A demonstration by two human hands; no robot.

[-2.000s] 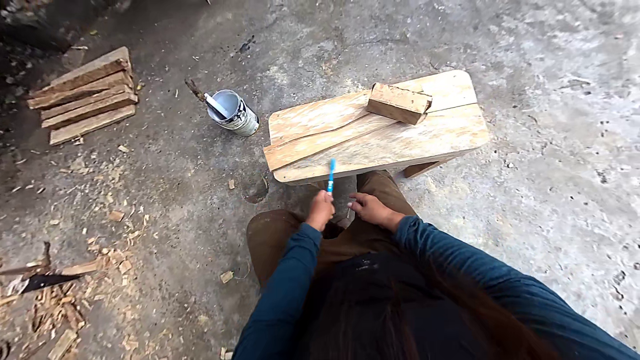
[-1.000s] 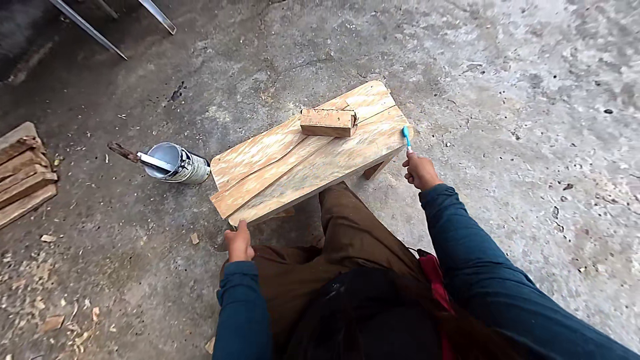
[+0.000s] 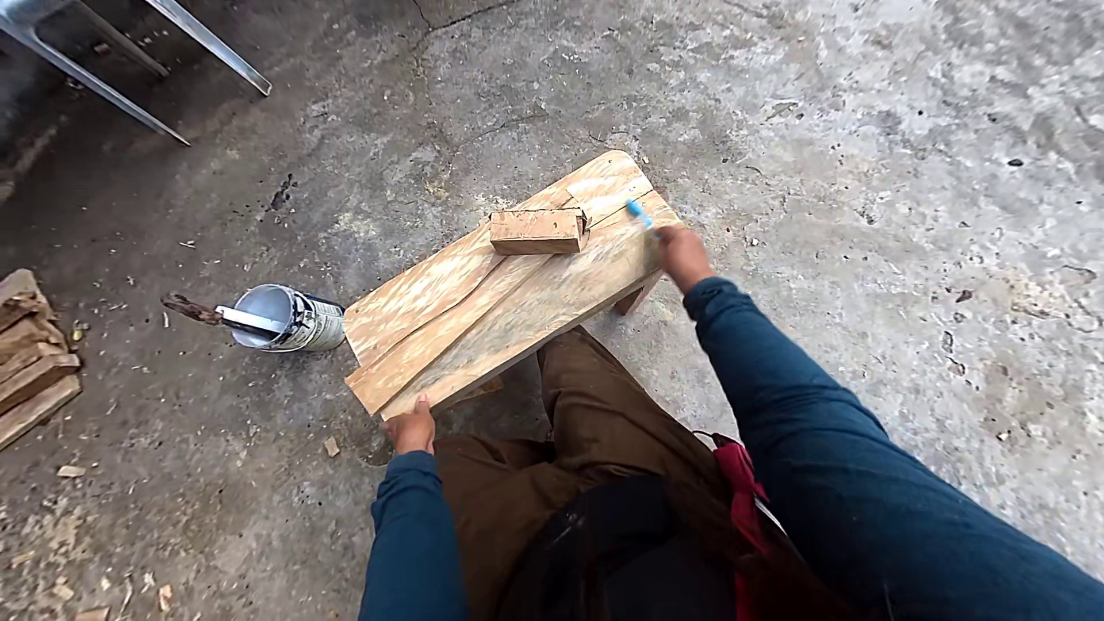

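A low wooden bench [image 3: 483,319] stands slanted in front of my knees, its top made of several planks with seams between them. My left hand [image 3: 412,429] grips the bench's near left corner, thumb on top. Near the right end, my right hand [image 3: 684,255] holds a blue toothbrush [image 3: 639,213], slightly blurred, with its head over the top by a plank seam; whether the bristles touch the wood I cannot tell. A short rectangular wood block [image 3: 536,233] lies on the bench top, left of the toothbrush.
Left of the bench, a paint-stained can [image 3: 315,323] holds a brush or scraper-like tool with a worn handle [image 3: 191,308]. Wood pieces [image 3: 33,366] are stacked at the far left. Metal legs [image 3: 211,47] stand at the upper left. Wood chips [image 3: 71,472] dot the concrete floor.
Two seconds ago both hands were together over my lap; they have since parted to opposite ends of the bench. Since one second ago the toothbrush has moved from the bench's right edge onto the top.
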